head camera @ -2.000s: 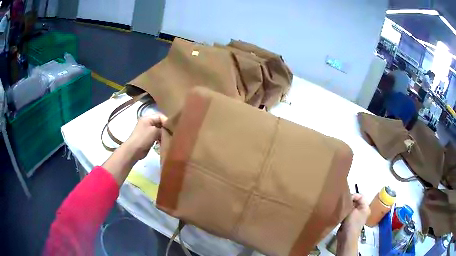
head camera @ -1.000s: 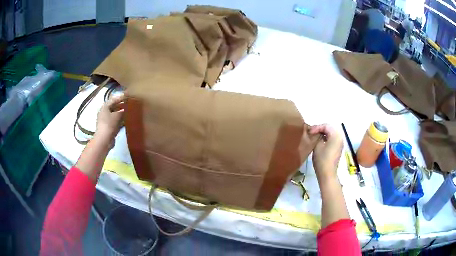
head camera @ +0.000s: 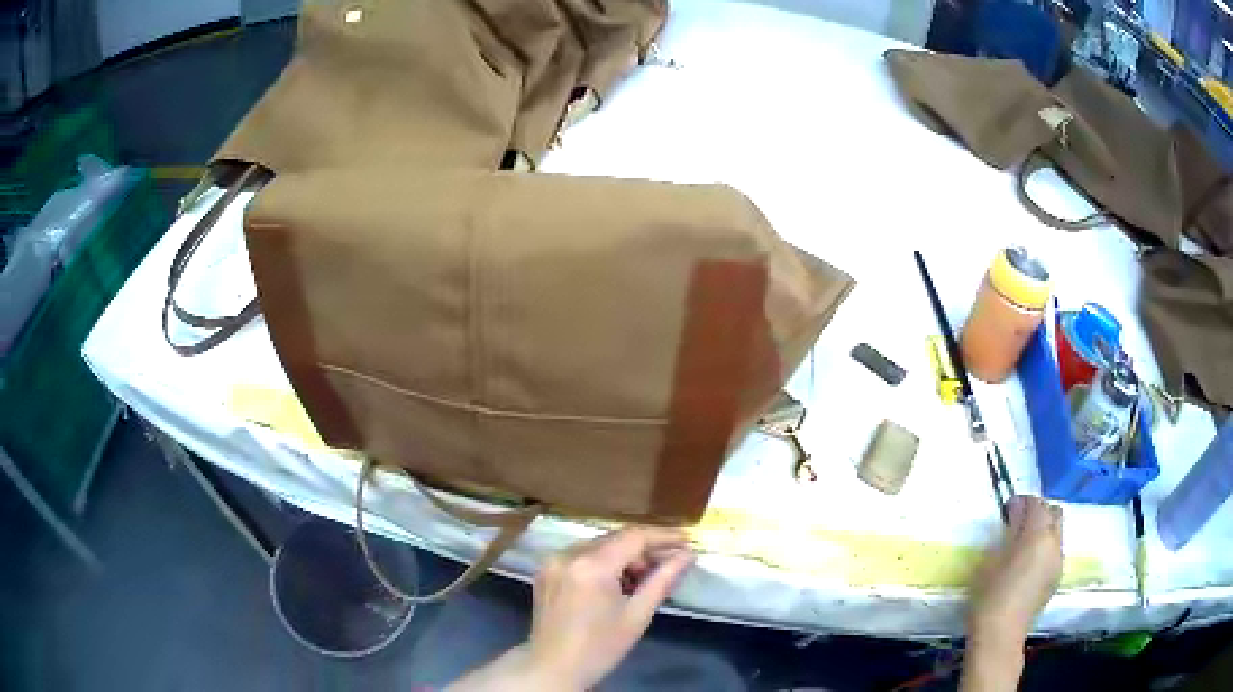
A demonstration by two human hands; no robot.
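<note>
A brown tote bag (head camera: 568, 311) lies across the near table with its seamed base and two reddish-brown end panels towards me. Its handle loop (head camera: 446, 581) hangs over the front edge. A gold snap hook (head camera: 801, 453) lies by its right side. My left hand (head camera: 609, 595) is at the bag's lower right corner, fingers curled and fingertips at the edge; whether they pinch anything is unclear. My right hand (head camera: 1024, 575) is closed over the handle end of the dark thread snips (head camera: 998, 476), low at the table; their blades point away from me.
More brown bags lie behind (head camera: 406, 95) and at right (head camera: 1082, 149). Right of the bag are a dark block (head camera: 879, 362), tan block (head camera: 888, 457), black stick (head camera: 936, 311), yellow cutter (head camera: 943, 372), orange bottle (head camera: 1003, 325) and blue tray (head camera: 1102, 480). A bin (head camera: 345, 595) stands below.
Both hands have let go of the bag's sides. The bag rests on the table. My left hand has moved to its lower right corner, my right hand down onto the snips.
</note>
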